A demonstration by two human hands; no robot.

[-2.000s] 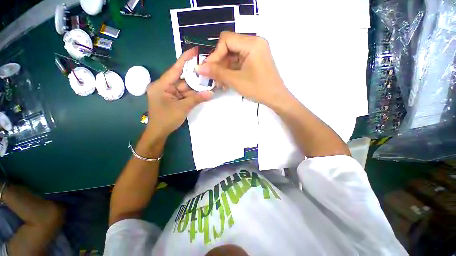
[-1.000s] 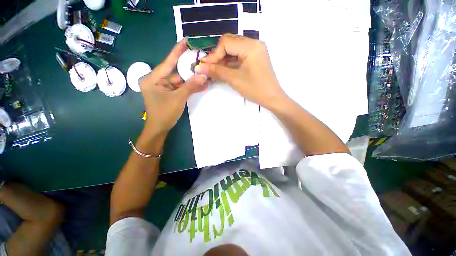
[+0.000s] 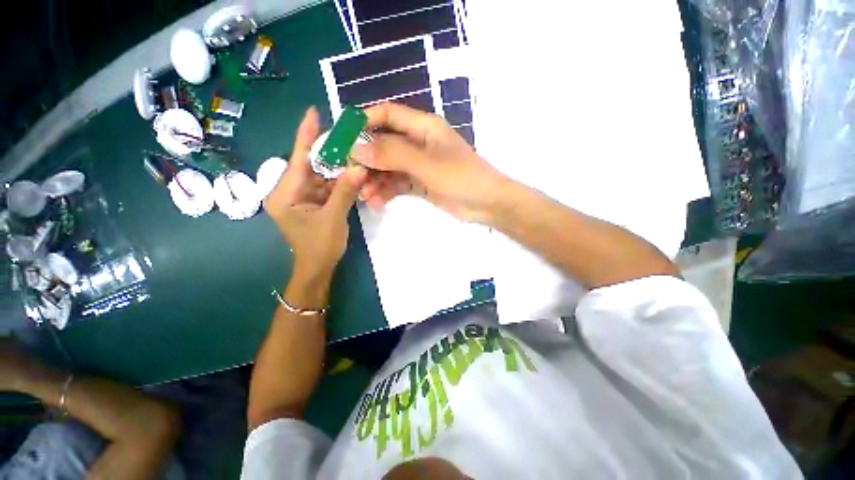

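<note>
A white round housing (image 3: 322,167) is held between my two hands over the bench. A green circuit board (image 3: 343,137) lies tilted across its top. My left hand (image 3: 314,202) grips the housing from the left with thumb and fingers. My right hand (image 3: 422,159) pinches at the right side of the board and housing; its fingertips hide the contact. Die-cut sheets with black rectangles (image 3: 385,71) lie just beyond my hands.
Round housings (image 3: 191,192) with wires and silver cells (image 3: 226,106) lie at the left. White paper (image 3: 600,112) is at the right, beside clear plastic bags (image 3: 825,122). A clear tray (image 3: 112,281) holds housings at far left, near another person's arm (image 3: 112,412).
The circuit board has moved from beyond the housing to over it, with its green face showing. My hands have shifted slightly left and down. The view has turned, showing more of the left tray.
</note>
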